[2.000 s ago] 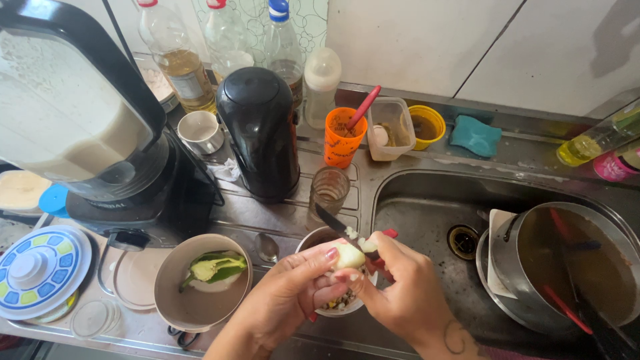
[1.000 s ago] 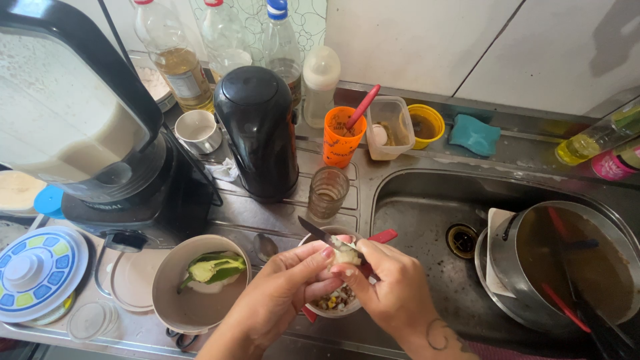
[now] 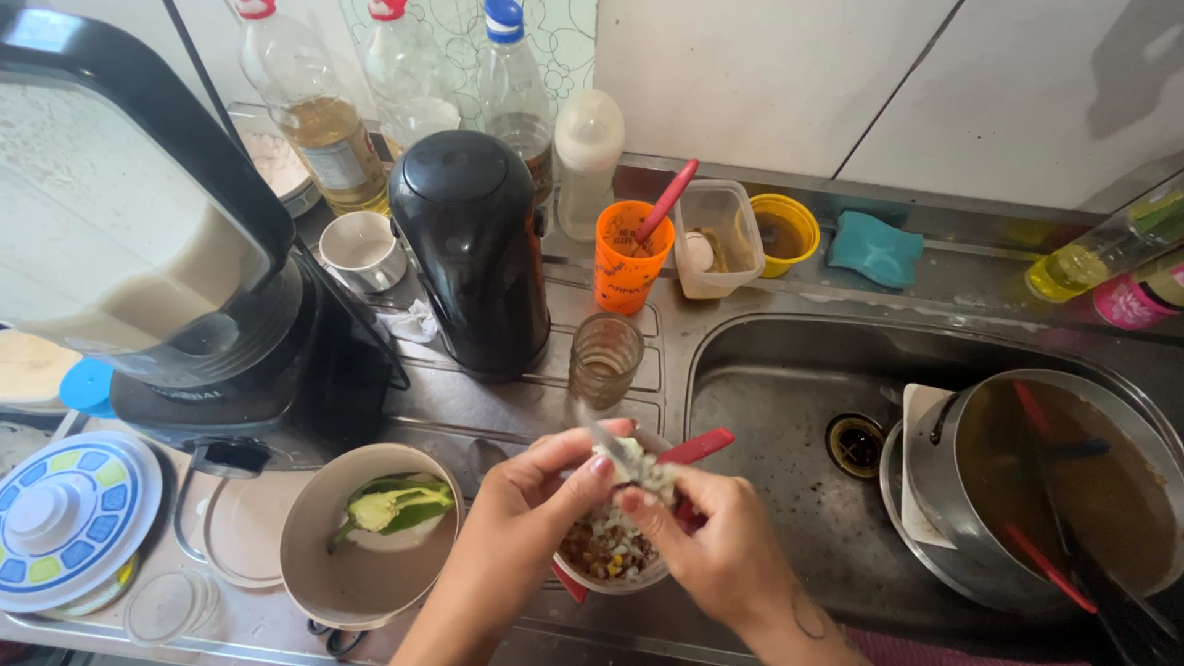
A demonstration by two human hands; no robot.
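Note:
Both of my hands meet over a bowl that holds a chopped mix with white and yellow bits. My left hand holds a piece of peeled onion, its thumb against it. In my right hand is a knife; its blade lies across the onion, and the fingers hide most of the handle. Small white onion pieces cluster by my right fingertips. A red utensil handle sticks out over the bowl's rim. Left of my hands, a beige bowl contains a cut green pepper.
A drinking glass stands just behind my hands, with a black thermos and an orange cup beyond. The blender is at left. At right, the steel sink holds a pot of brownish liquid.
The knife blade has shifted in angle over the onion. More white pieces show near my right fingertips than a second ago. Both hands stay over the bowl.

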